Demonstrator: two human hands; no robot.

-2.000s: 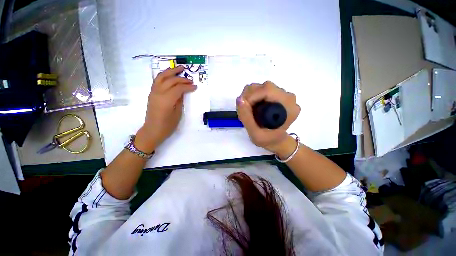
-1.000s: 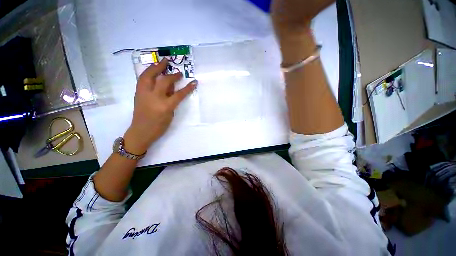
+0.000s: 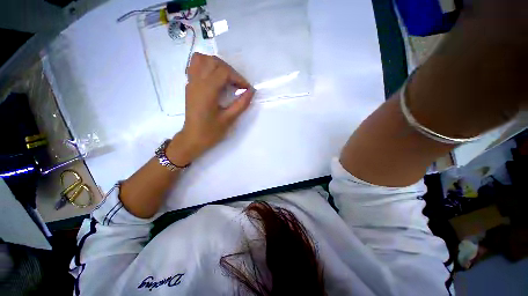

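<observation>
A white tray [image 3: 168, 87] with a circuit board [image 3: 186, 4], a round silver disc [image 3: 177, 30] and thin wires lies at the top centre. A clear square plate [image 3: 266, 46] with shiny edges covers its right part. My left hand [image 3: 211, 95] is at the plate's lower left, thumb and forefinger pinched together on its edge; whether a thin film is between them cannot be told. My right hand [image 3: 498, 52] is raised at the upper right, large, dark and blurred, its fingers not clear. The blue roller [image 3: 425, 17] shows beside it, partly cut off.
The work lies on a large white sheet [image 3: 278, 150]. Gold-handled scissors [image 3: 75, 189] lie at the left, below a wrinkled clear plastic tray [image 3: 63, 130] and a black stack [image 3: 20, 130] with yellow pieces. Another board with white sheets [image 3: 492, 144] is at the right, partly behind my right arm.
The roller has left the plate and risen to the upper right with my right hand. My left hand has moved from the electronics to the plate's lower edge. The view has shifted.
</observation>
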